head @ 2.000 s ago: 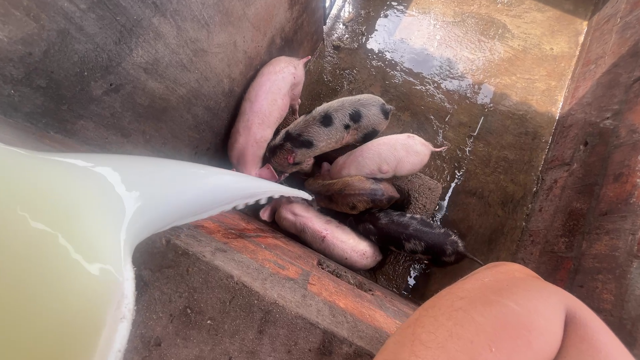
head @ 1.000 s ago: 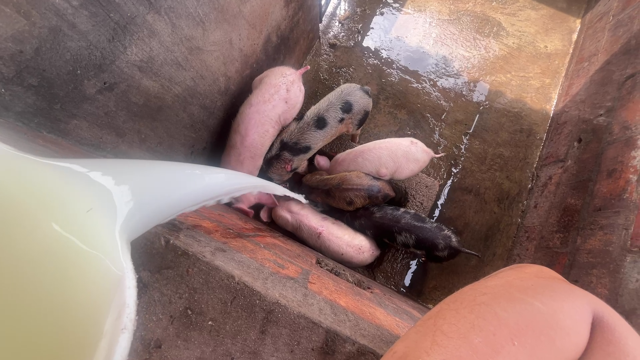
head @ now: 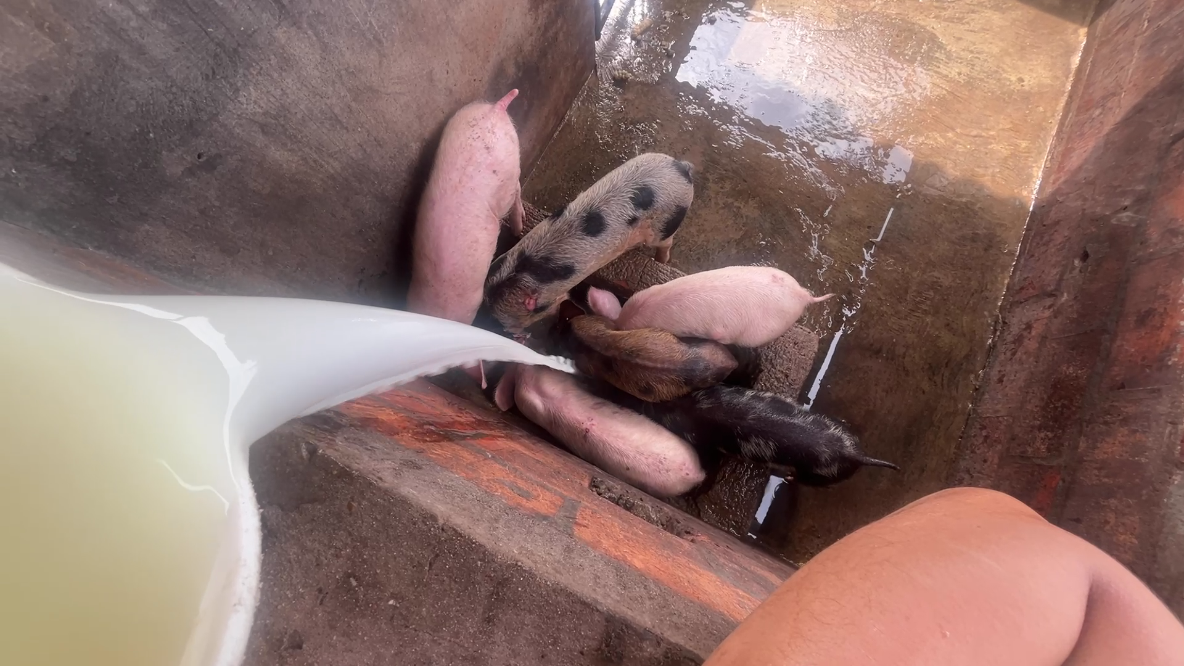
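Pale whitish liquid (head: 370,356) pours from a tilted container with a white rim (head: 242,564), at the left edge of the view. The stream falls among several piglets crowded at a low trough (head: 786,361). They are a pink piglet (head: 467,208) by the wall, a black-spotted one (head: 601,222), a pink one (head: 721,305), a brown one (head: 652,361), a black one (head: 777,430) and a pink one (head: 610,435) along the near wall. Neither of my hands is in view, so what holds the container is hidden.
A low wall (head: 518,555) with worn reddish edges runs between me and the pen. Higher walls stand at the left (head: 231,139) and right (head: 1091,370). The concrete floor (head: 925,240) is wet. Bare skin of a bent limb (head: 943,583) shows at the bottom right.
The liquid keeps pouring in all frames. The spotted piglet and the pink piglet by the left wall have shifted a little; the others stay bunched at the trough.
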